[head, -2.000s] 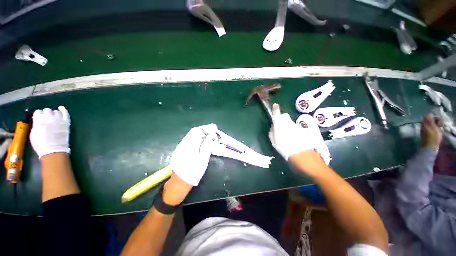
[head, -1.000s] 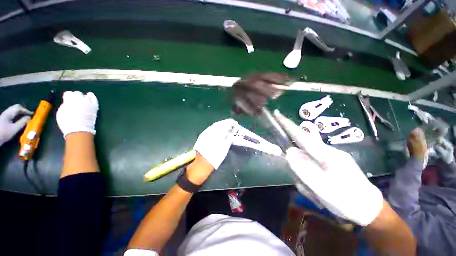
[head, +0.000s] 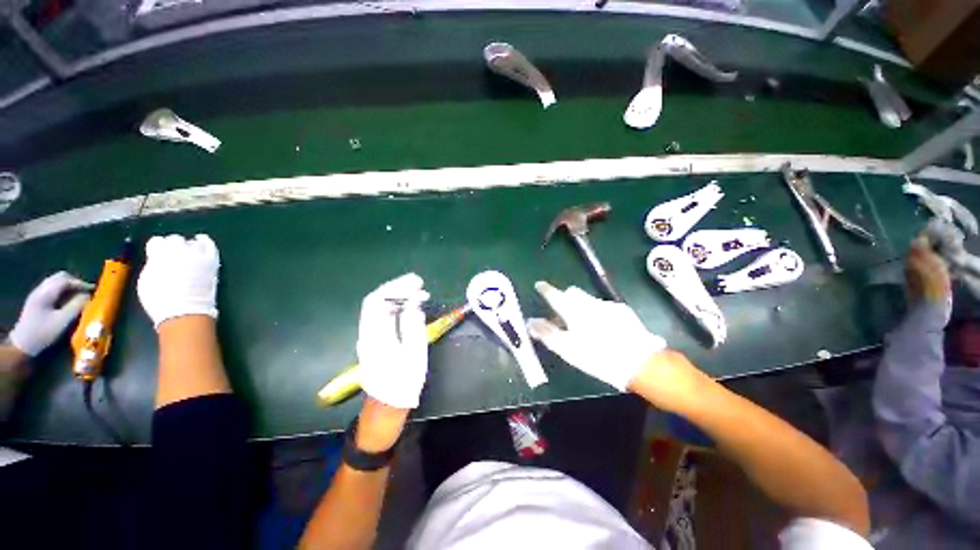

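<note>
A white teardrop arm housing point(head: 502, 318) lies on the green bench, round end away from me, tail towards me. My left hand point(head: 393, 342), in a white glove, is left of it with fingers curled; a small thin dark thing shows at its fingertips, too small to name. A yellow-green handled tool point(head: 442, 326) runs beneath this hand, its end near the housing. My gloved right hand point(head: 594, 335) is right of the housing, fingers apart and seemingly empty. The claw hammer point(head: 586, 242) lies beyond it, its handle end hidden by the hand.
Several white housings point(head: 726, 248) lie to the right, with locking pliers point(head: 825, 218) beyond. At left are another person's gloved hands point(head: 181, 281) and an orange electric screwdriver point(head: 99, 322). A pale strip point(head: 430, 181) crosses the bench; curved arms point(head: 648, 91) lie past it.
My right hand has let go of the hammer, which now lies on the bench. My left hand has come off the housing and moved left. The housing has turned, its tail now towards me.
</note>
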